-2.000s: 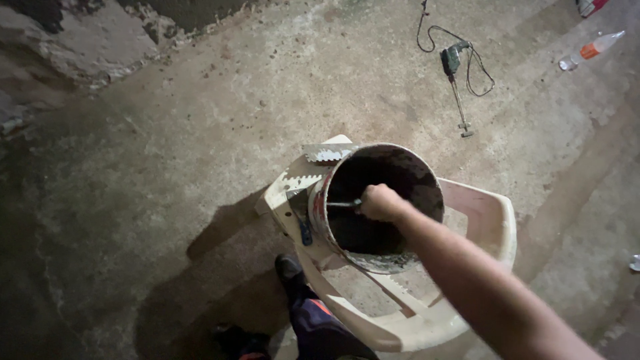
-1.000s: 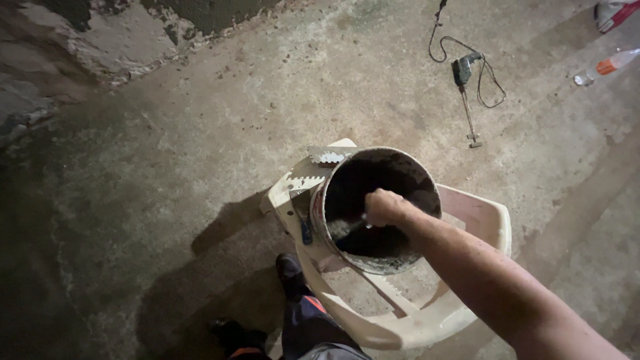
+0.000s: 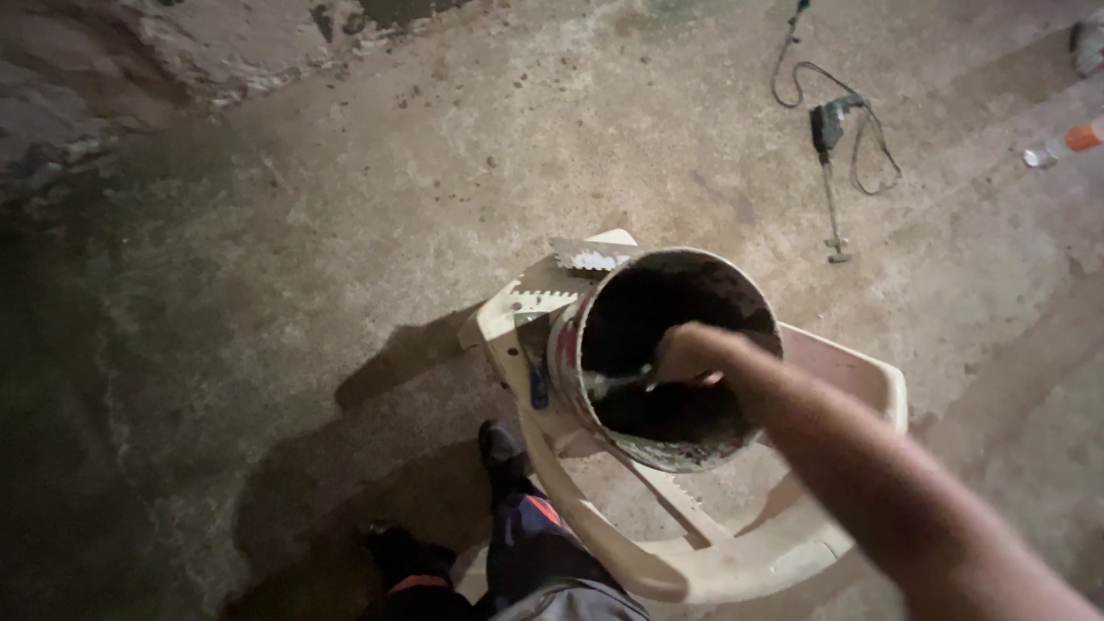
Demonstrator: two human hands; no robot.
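A round bucket with a crusted rim (image 3: 681, 461) stands on a pale plastic chair (image 3: 595, 535). My right hand (image 3: 694, 354) reaches inside the bucket, closed around the handle of a tool (image 3: 625, 378) that points left; blur hides what kind it is. The inside of the bucket is dark, so its contents are unclear. Left of the bucket lie a notched trowel (image 3: 591, 257) with pale material on its teeth and a tool with a blue handle (image 3: 538, 388). My left hand does not appear.
A corded drill with a mixing paddle (image 3: 828, 129) lies on the concrete floor (image 3: 345, 259) at the upper right. A plastic bottle with an orange label (image 3: 1044, 153) lies at the right edge. A rough wall (image 3: 103, 78) borders the upper left. My feet are below the chair's left side.
My right hand has stayed inside the bucket, while the tool in it has shifted and changed its angle. The chair and bucket have not plainly moved.
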